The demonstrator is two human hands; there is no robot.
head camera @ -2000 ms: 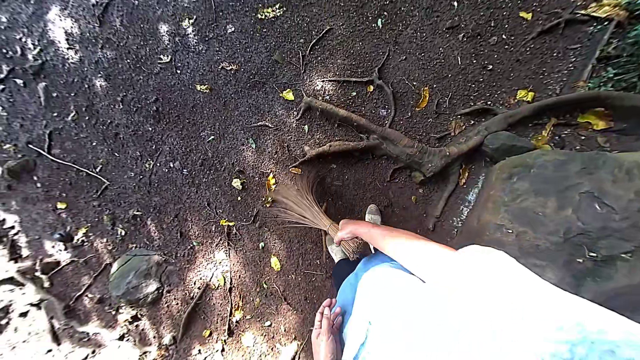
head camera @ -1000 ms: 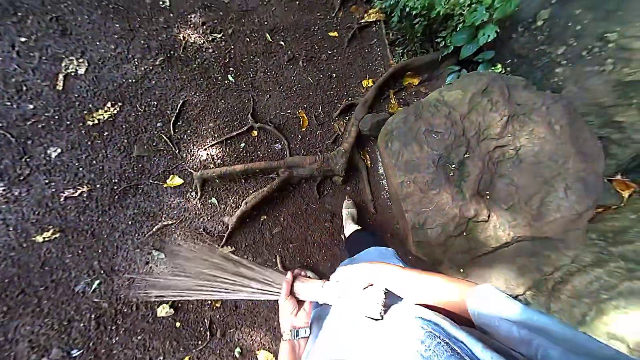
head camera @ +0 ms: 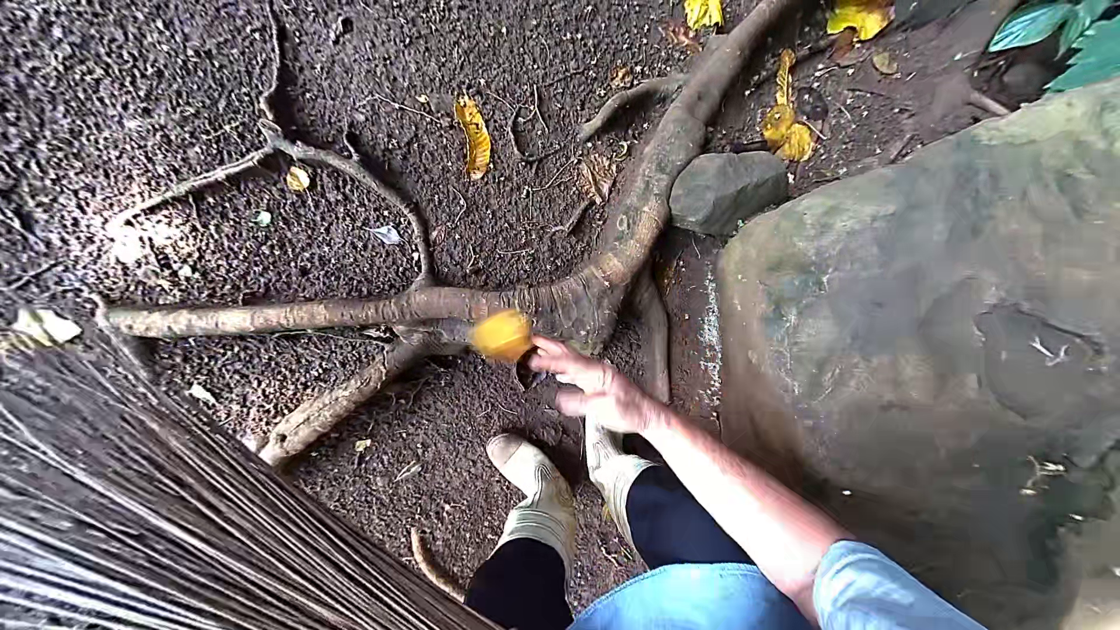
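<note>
My right hand (head camera: 604,385) reaches in from the lower right above the soil, its fingers pointing up and left. A blurred yellow leaf (head camera: 501,335) is right at its fingertips, in front of a thick tree root (head camera: 350,315). Whether the fingers pinch the leaf or it is loose, I cannot tell. The long thin bristles of a broom (head camera: 201,490) fill the lower left, close to the camera. The broom's handle end and my left hand are out of view.
A large boulder (head camera: 919,332) takes up the right side, with a smaller grey stone (head camera: 728,191) at its upper left. Branching roots cross the dark soil just ahead of my light boots (head camera: 534,490). Yellow leaves (head camera: 473,137) lie scattered, and green foliage (head camera: 1085,44) is at the top right.
The broom now reaches in from the lower left, much nearer the camera. My left hand, seen on it one second ago, has left the view. My right hand is now stretched out over the root.
</note>
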